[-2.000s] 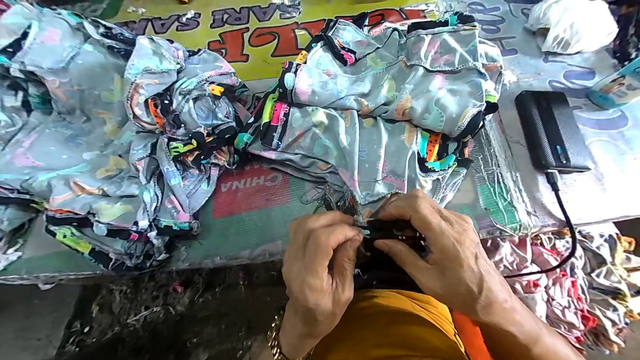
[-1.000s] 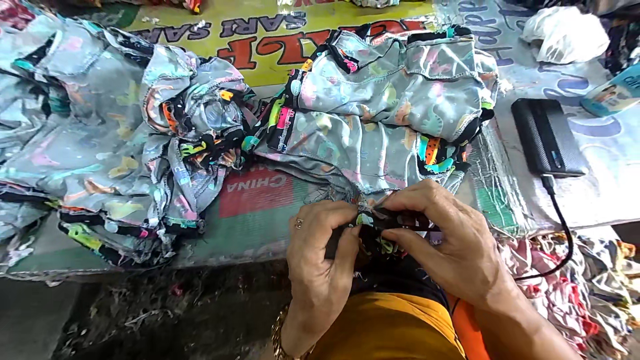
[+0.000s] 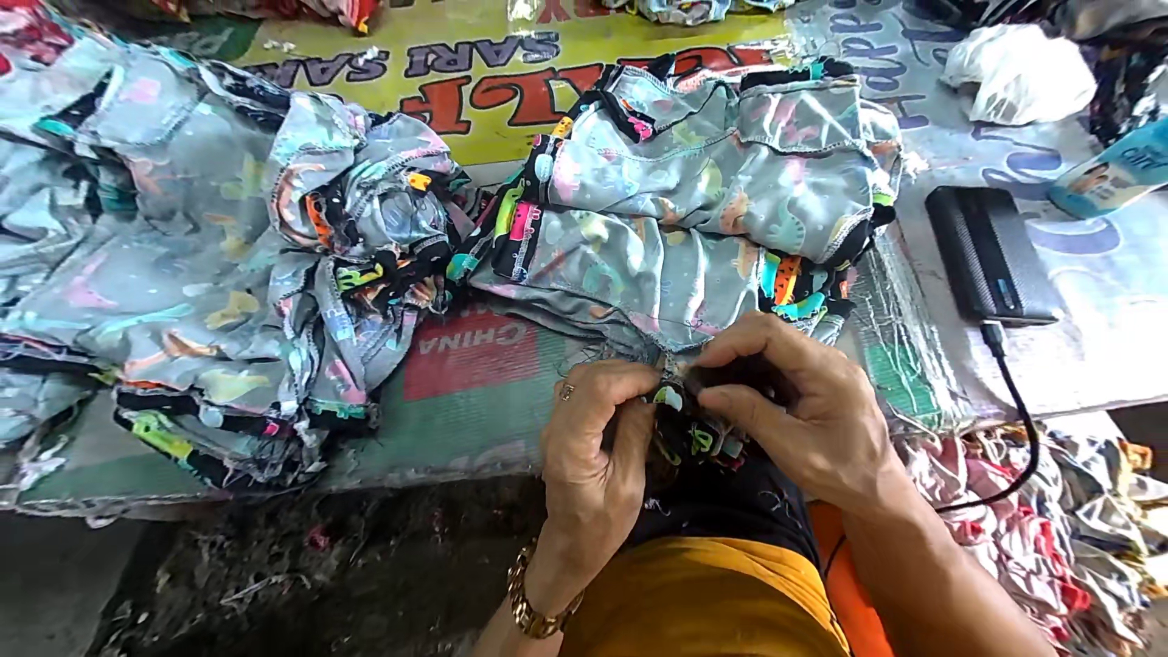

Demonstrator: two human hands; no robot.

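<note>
A grey printed fabric garment (image 3: 630,265) with black patterned trim lies on the table in front of me, inside out by its showing seams. Its near edge runs down to my hands at the table's front edge. My left hand (image 3: 598,438), with a ring and a gold bracelet, pinches that trimmed edge between thumb and fingertips. Close beside it, my right hand (image 3: 789,401) pinches the same edge; something dark, partly hidden, sits under its curled fingers. Black trim with bright print (image 3: 698,438) hangs between the hands over my lap.
More grey printed garments (image 3: 182,246) are heaped at the left. On the right lie a black power bank (image 3: 993,255) with a cable, a white plastic bag (image 3: 1017,75) and a light blue pack (image 3: 1115,173). Loose threads (image 3: 912,319) trail nearby. Pink and white cloth pieces (image 3: 1022,538) are piled below right.
Both hands stay close together at the garment's near edge, with small shifts of the fingers. The black printed trim hangs more visibly below them than two seconds ago.
</note>
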